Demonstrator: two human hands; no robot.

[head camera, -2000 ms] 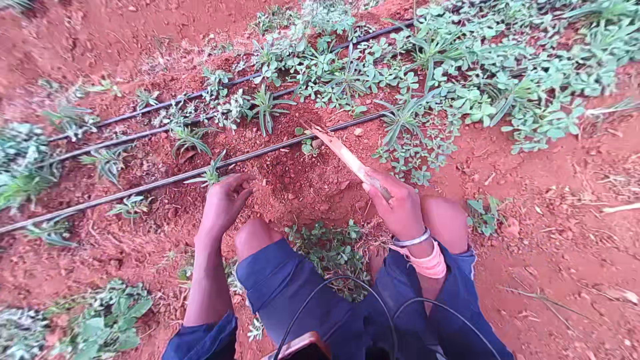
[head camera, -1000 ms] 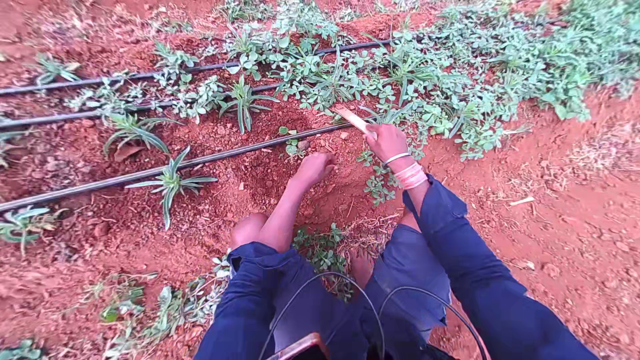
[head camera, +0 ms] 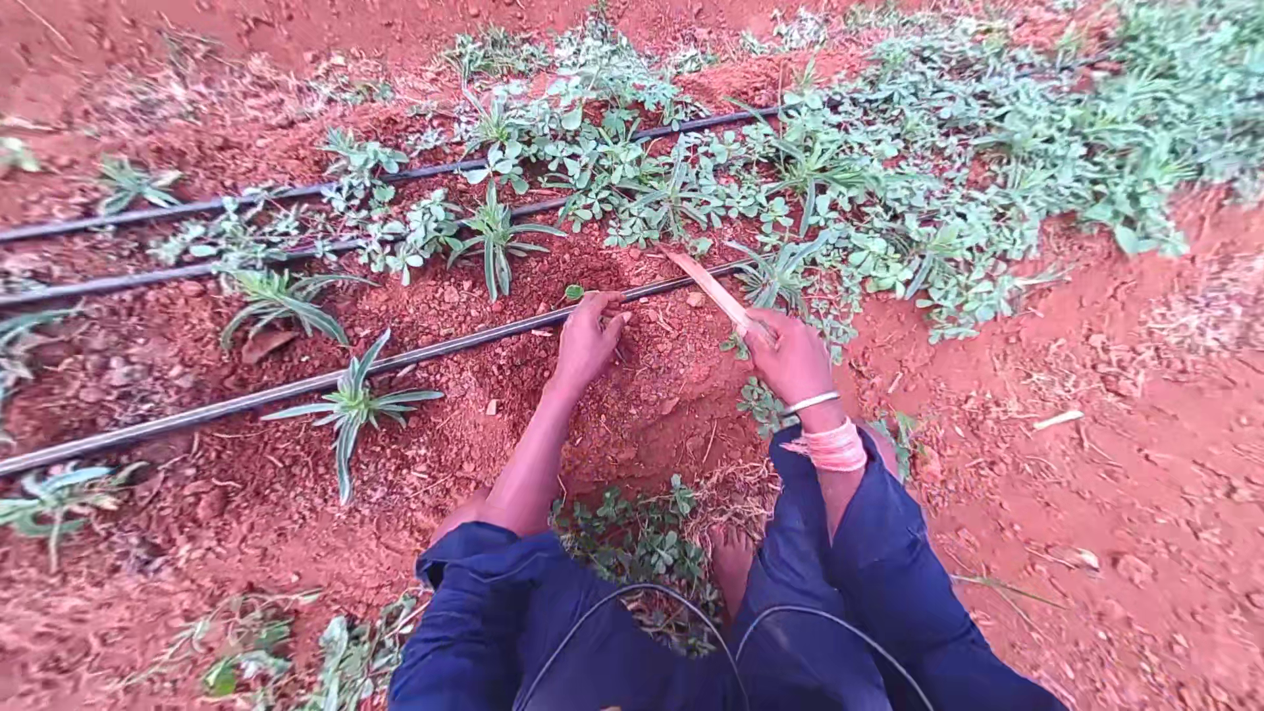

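My right hand is closed around a pale wooden stick or handle; its far end reaches the red soil just past the nearest black drip line. My left hand is at that drip line, fingers bent, near a small green leaf. Whether its fingertips grip anything is hidden. Loose, crumbly soil lies between the two hands. A spiky-leaved plant grows beyond the left hand, and another stands to its left.
Two more drip lines run roughly parallel farther off. Dense low leafy plants cover the ground at upper right. Uprooted-looking greenery lies between my legs, beside a bare foot. Wilted plants lie at lower left.
My left hand has moved forward to the nearest drip line, beyond where it was a second ago. The right hand keeps hold of the stick. The view has shifted.
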